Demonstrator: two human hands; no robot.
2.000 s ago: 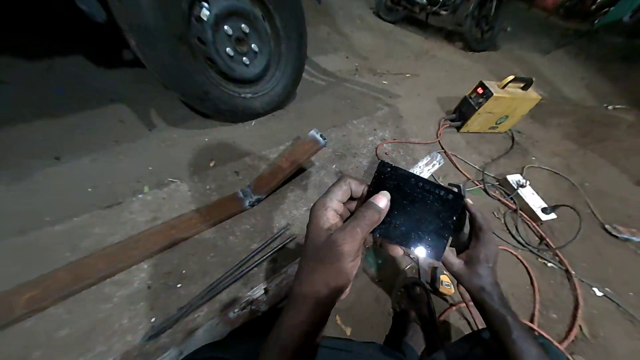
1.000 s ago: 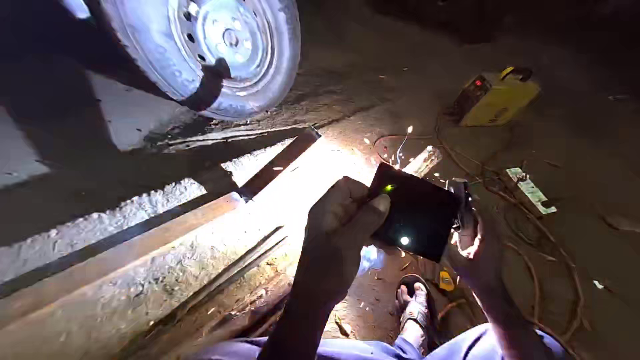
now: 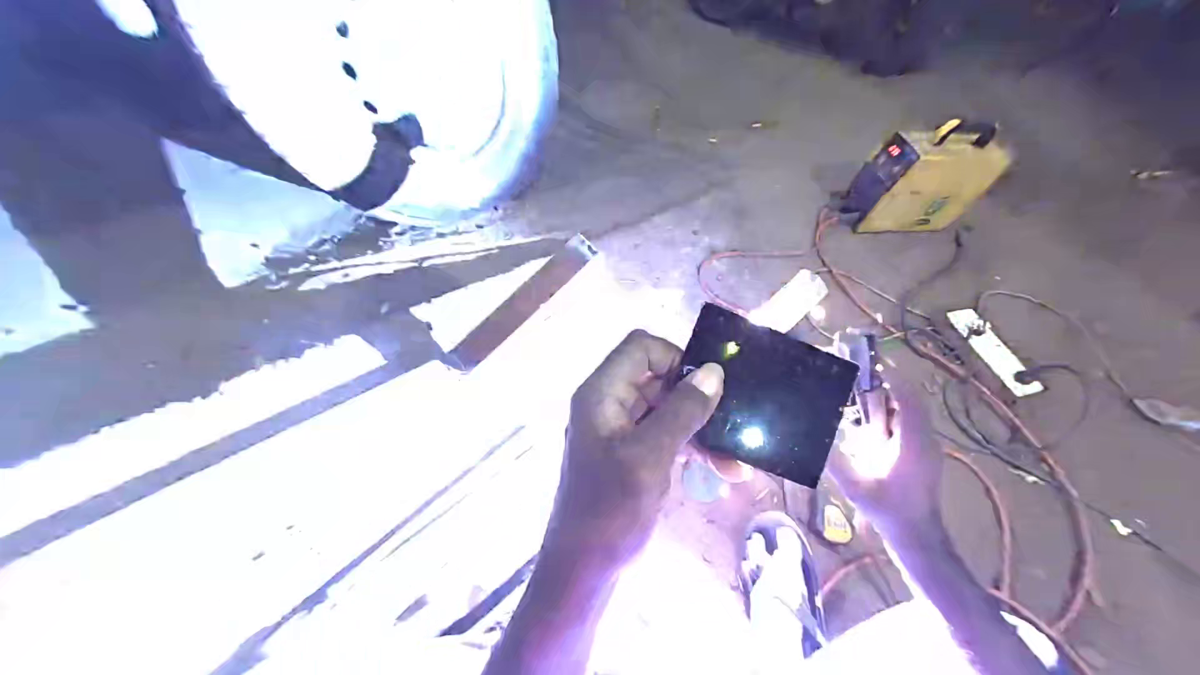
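My left hand (image 3: pixel 637 412) grips the left edge of a dark welding glass plate (image 3: pixel 773 394), its thumb on the front face. A green glow and a bright white spot show on the glass. My right hand (image 3: pixel 872 441) is just right of the plate, closed around a dark holder (image 3: pixel 864 361), probably an electrode holder; its jaws and any rod are partly hidden behind the glass. Harsh white light falls on both hands and on a metal bar (image 3: pixel 520 305) lying on the ground to the left.
A vehicle wheel (image 3: pixel 450 94) stands at the upper left. A yellow welding machine (image 3: pixel 933 178) sits at the upper right. Orange cable (image 3: pixel 1078 525) and a white power strip (image 3: pixel 994 352) lie on the ground at right. A foot in a sandal (image 3: pixel 783 572) is below the plate.
Intense white light, absent two seconds ago, now floods the wheel, bar and ground, brighter than one second ago. The plate stays in my left hand.
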